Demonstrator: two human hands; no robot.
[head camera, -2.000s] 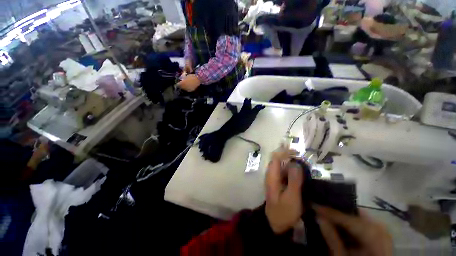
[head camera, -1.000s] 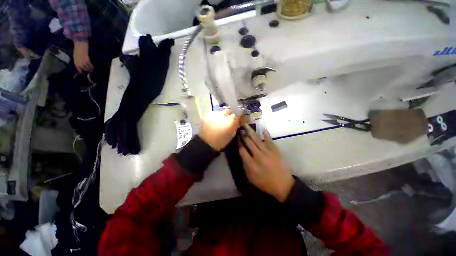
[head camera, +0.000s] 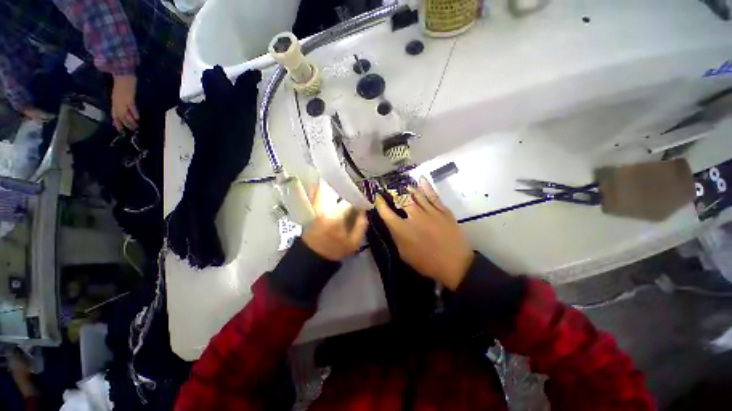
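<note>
A black fabric piece (head camera: 395, 269) lies under the sewing machine head (head camera: 341, 164) and runs down over the table's front edge. My left hand (head camera: 335, 230) is at the left of the needle area, its fingers bent together at the fabric's edge; its fingertips are partly hidden. My right hand (head camera: 427, 233) lies on the fabric just right of the needle area, pressing it to the bed with spread fingers. The needle and presser foot are mostly hidden by my fingers. A ridged tension knob (head camera: 396, 149) sits on the head.
Black gloves (head camera: 210, 160) lie at the table's left. Dark snips (head camera: 554, 191) with a brown pad (head camera: 646, 189) lie at right. A lamp (head camera: 294, 197) on a silver gooseneck stands left of the head. A white tub (head camera: 229, 40) is behind. A person's hand (head camera: 124, 104) shows at upper left.
Since the first frame, the view has turned down and the fabric has gone from my raised hands to the needle area. Since the second, my left hand has moved slightly left and down.
</note>
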